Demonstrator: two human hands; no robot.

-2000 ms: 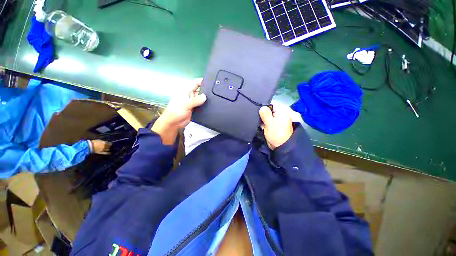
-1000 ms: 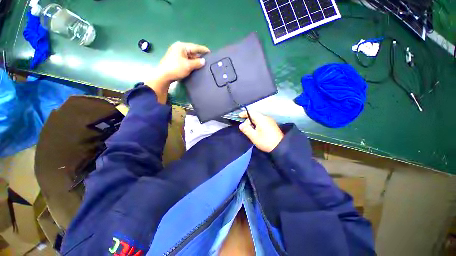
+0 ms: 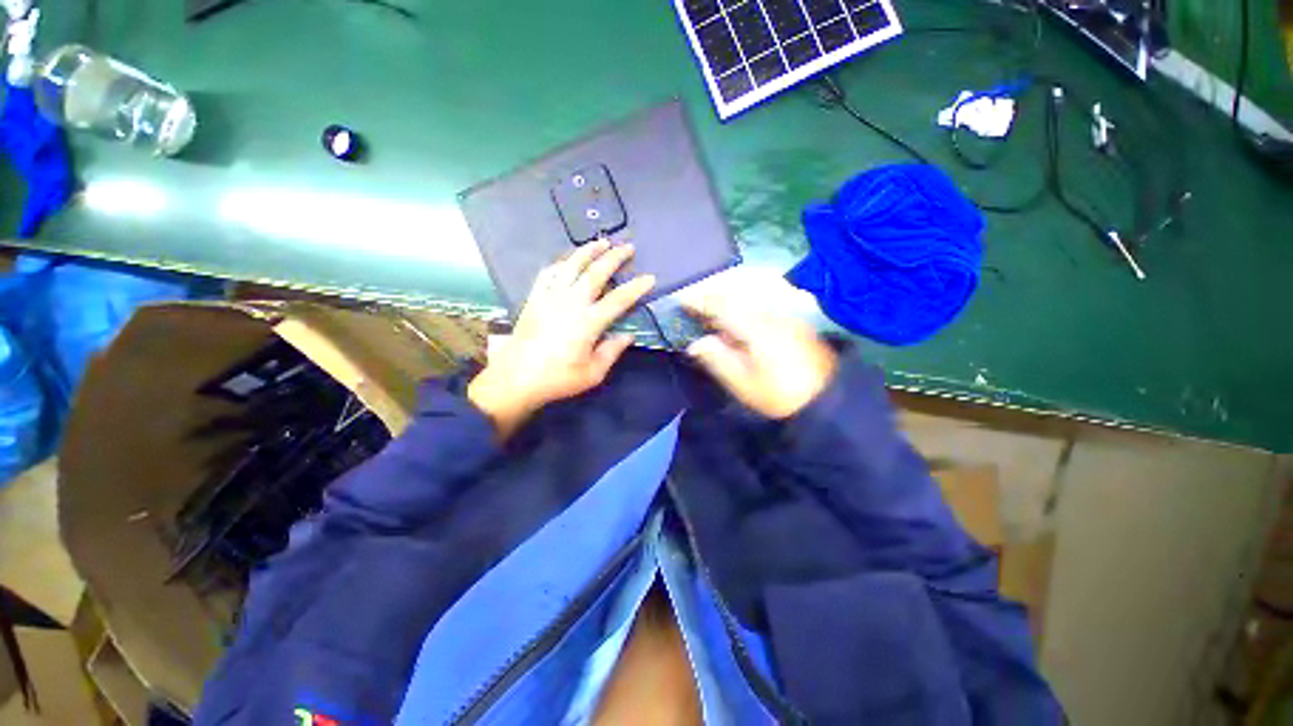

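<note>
A solar panel [image 3: 667,185] lies back side up at the bench's front edge, its plain dark back showing. The black junction box [image 3: 589,203] is at its middle. The output cable [image 3: 661,329] shows below the box, partly hidden by my fingers. My left hand [image 3: 567,329] holds the panel's lower part, its fingers lying across the back and the cable just below the box. My right hand [image 3: 759,345] is at the panel's lower right corner, close to the cable; its fingers are blurred, and their grip is unclear.
A blue cloth [image 3: 893,253] lies right of the panel. Another panel [image 3: 787,43] lies face up behind it, with thin leads [image 3: 1052,170] to the right. A clear bottle [image 3: 114,99] and a small cap [image 3: 340,142] are left. A carton [image 3: 107,411] of dark panels stands lower left.
My left hand has moved from the panel's upper left corner down onto its back near the cable. The panel sits lower on the bench edge. My right hand has shifted slightly right.
</note>
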